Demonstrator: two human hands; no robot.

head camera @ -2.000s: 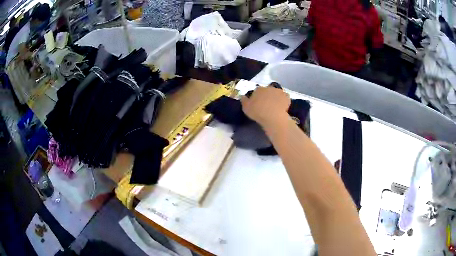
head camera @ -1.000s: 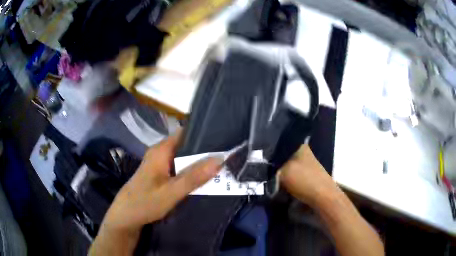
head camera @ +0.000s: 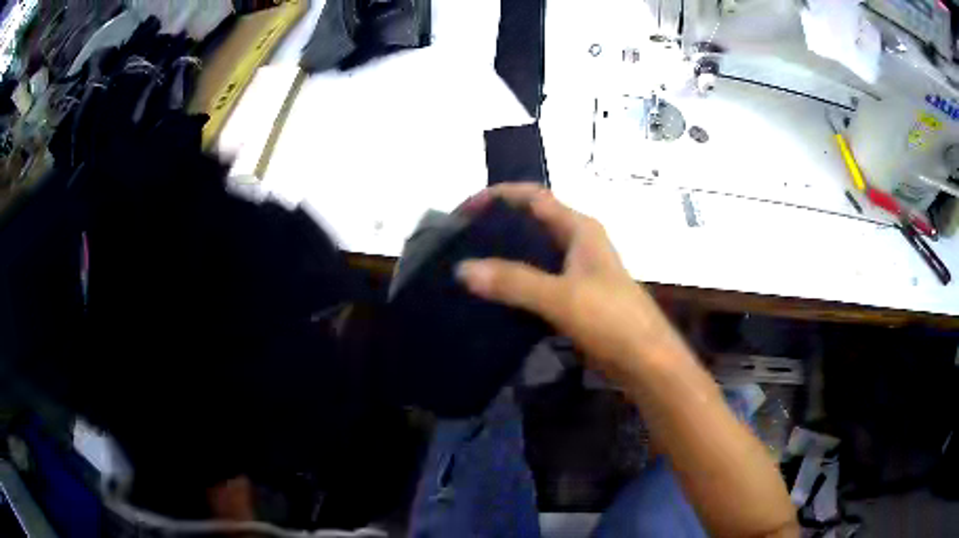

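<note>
My right hand (head camera: 568, 275) grips a thick dark folded cloth bundle (head camera: 463, 336) above my lap, thumb on top and fingers around its far edge. A large blurred black cloth mass (head camera: 210, 315) fills the left of the view and meets the bundle; their border is hard to tell. Only a small skin patch shows at the bottom left, below the black mass; my left hand's fingers are hidden. A black strip (head camera: 519, 53) lies on the white table (head camera: 421, 137), with a shorter black piece (head camera: 515, 156) at its near end.
The sewing machine head (head camera: 904, 116) stands at the right, with its needle plate (head camera: 665, 120). A yellow-handled tool (head camera: 848, 158) and red-and-black snips (head camera: 902, 214) lie beside it. Dark folded pieces (head camera: 379, 29) lie at the table's back. A pale board (head camera: 276, 121) is at the left.
The view has swung toward the machine. The white ticket and my left hand's fingers no longer show. The black mass now covers the left foreground. My right hand now holds the bundle from above.
</note>
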